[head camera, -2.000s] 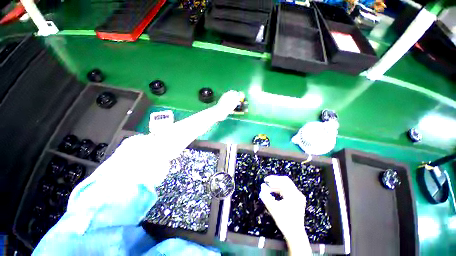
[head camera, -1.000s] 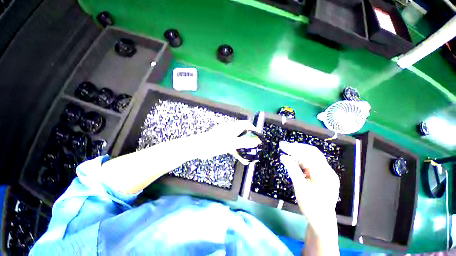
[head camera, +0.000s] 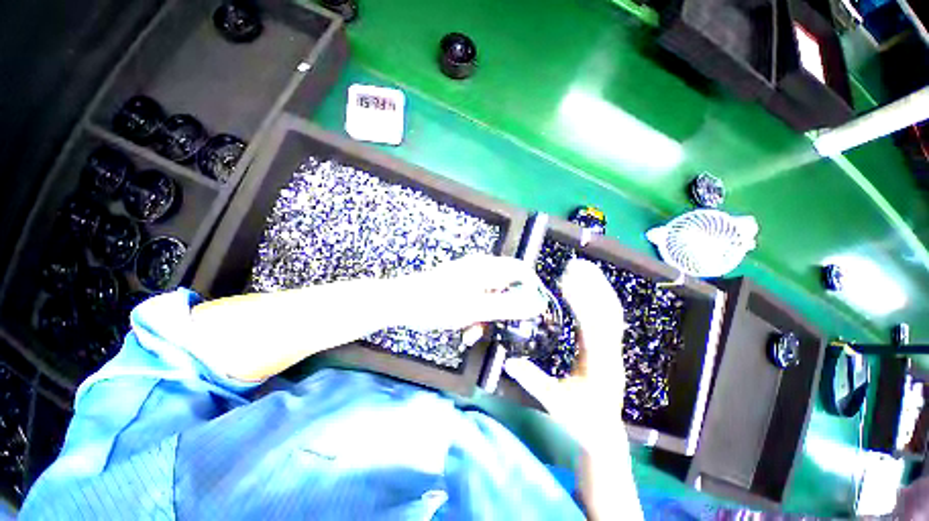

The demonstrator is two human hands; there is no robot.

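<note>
My left hand (head camera: 499, 290) holds a round black unit (head camera: 532, 334) over the border between the silver-parts tray (head camera: 236, 242) and the black-parts tray (head camera: 703, 371). My right hand (head camera: 589, 351) is at the unit's right side, thumb below and fingers above it, apparently touching it. Its fingertips are overexposed, so any small part in them cannot be seen. Small silver parts (head camera: 351, 229) and small black parts (head camera: 642, 351) fill the two trays.
A divided tray (head camera: 219, 87) with round black units is at left. A white digital counter (head camera: 374, 114), a yellow-marked piece (head camera: 588, 219) and a white slotted basket (head camera: 703, 243) stand behind the trays. The right-hand tray (head camera: 739, 407) holds one unit. Single units sit along the green surface (head camera: 530, 112).
My left hand has come back from the green surface to the trays with a round black unit. My right hand has moved from the black parts to the unit. The camera view has shifted.
</note>
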